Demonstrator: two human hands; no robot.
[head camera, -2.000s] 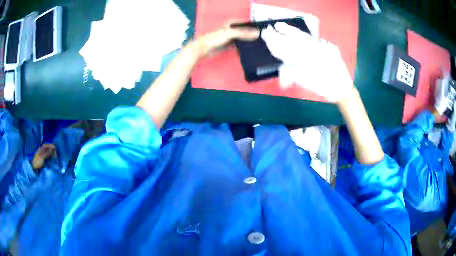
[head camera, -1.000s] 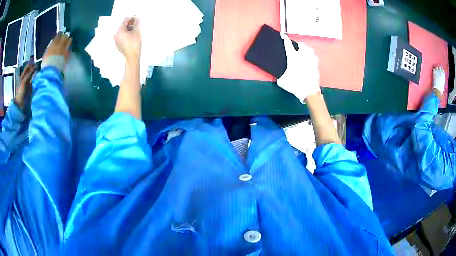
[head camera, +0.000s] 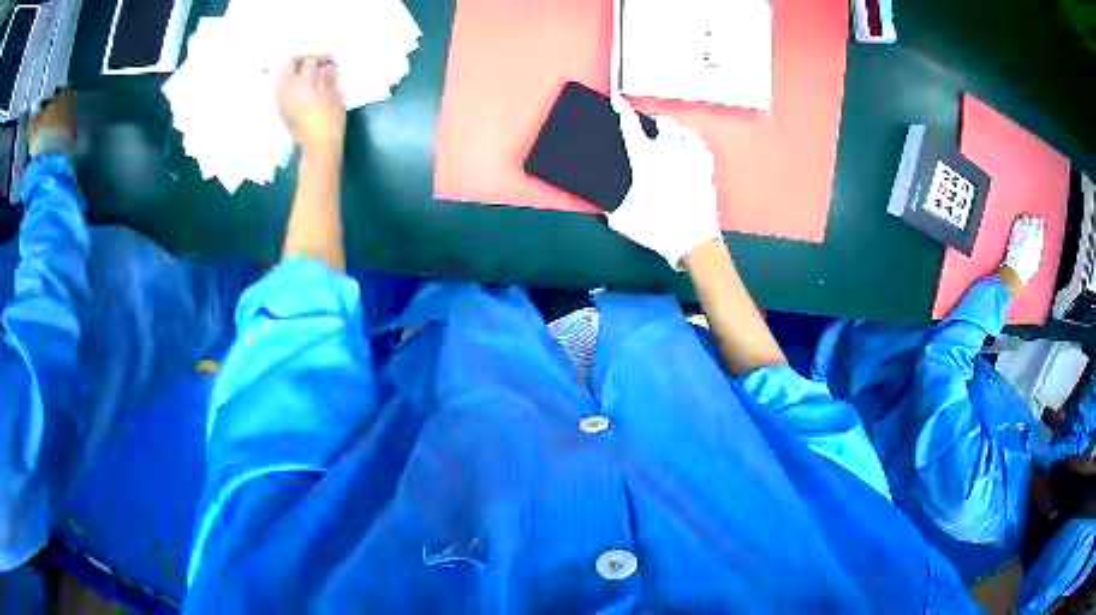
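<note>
A thin dark slab with rounded corners, perhaps a tablet or e-reader (head camera: 577, 144), is at the near left part of the red-pink mat (head camera: 517, 72). My right hand (head camera: 668, 186), in a white glove, grips its right side. My bare left hand (head camera: 313, 102) is over the fanned stack of white wraps (head camera: 234, 90), fingers bent onto the sheets; whether it pinches one cannot be told. A white rectangle with a small printed mark, perhaps a carton or lid (head camera: 697, 54), lies on the mat beyond the slab.
A dark grey box with a white label (head camera: 943, 192) stands right of the mat, by another red mat (head camera: 1034, 168) with a person's gloved hand. White-framed trays (head camera: 144, 34) lie far left, near another person's hand. A small white device (head camera: 874, 18) is beyond the mat.
Since two seconds ago my left hand has left the dark slab and gone to the stack of wraps. My right hand keeps the slab, now turned. The neighbour's hand at left has drawn back from the trays.
</note>
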